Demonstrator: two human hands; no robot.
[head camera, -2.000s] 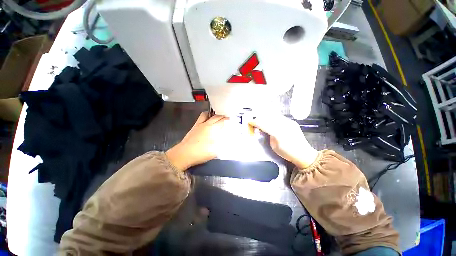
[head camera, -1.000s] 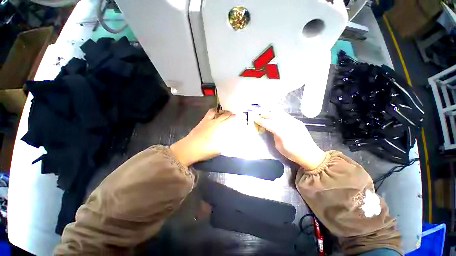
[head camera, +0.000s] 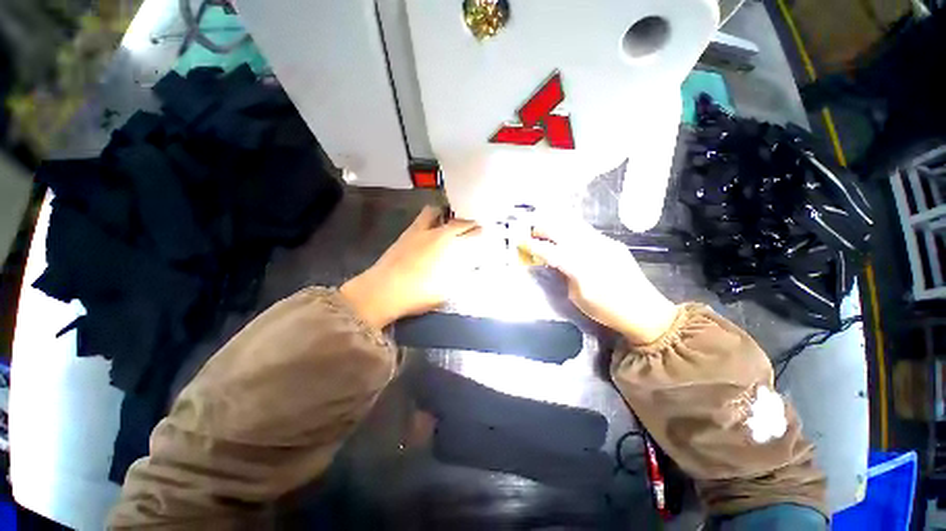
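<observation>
The white sewing machine head (head camera: 560, 78) with a red three-diamond logo stands in front of me. Its presser foot and needle area (head camera: 508, 226) sits in bright glare. My left hand (head camera: 420, 268) lies flat left of the needle and my right hand (head camera: 596, 275) lies right of it, fingertips close to the needle. Glare hides what is under the fingers. A small yellow piece (head camera: 529, 255) shows by the right fingertips. A black round-ended strip (head camera: 498, 337) lies just in front of the hands. More black strips (head camera: 519, 423) lie nearer to me.
A heap of black cut pieces (head camera: 171, 207) lies on the left. A shiny black bundle with pale lines (head camera: 773, 207) lies on the right, a dark cord trailing from it. A red tool with dark loops (head camera: 656, 475) lies beside my right sleeve. A blue bin (head camera: 880, 496) stands lower right.
The view has shifted slightly. Both hands stay beside the needle with little visible movement. A blurred shape now shows at the upper left.
</observation>
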